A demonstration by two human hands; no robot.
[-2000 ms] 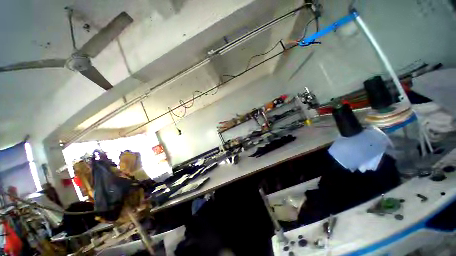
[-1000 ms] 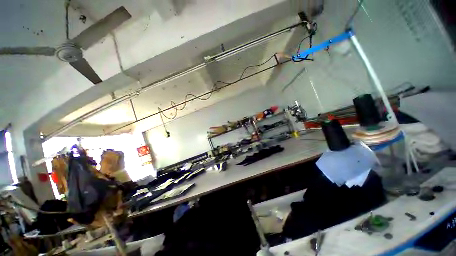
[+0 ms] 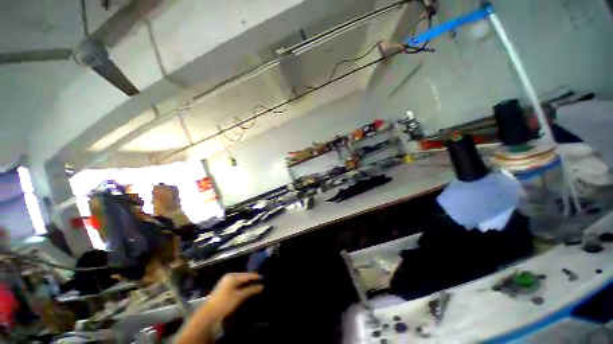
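My left hand (image 3: 232, 295), bare and slightly blurred, reaches in from the bottom edge, left of centre. Its fingers point right and lie against the left side of a large black fabric mass (image 3: 296, 289). Whether they grip the cloth cannot be told. The white sewing machine head (image 3: 464, 316) with a blue stripe is at the bottom right, cut off by the edge. Its needle area is out of the picture. A green round part (image 3: 526, 279) sits on top of it. My right hand does not show; a pale blur at the left end of the head is unclear.
Black thread cones (image 3: 466, 158) stand behind the machine, with pale blue sheets (image 3: 480, 201) below the front one. More black cloth lies under them. A long table (image 3: 316, 218) with dark cut pieces runs behind. Cloth heaps are at the left.
My left hand has come into view from the bottom edge, at the black fabric. The camera view has shifted slightly. A pale blur now shows at the machine head's left end.
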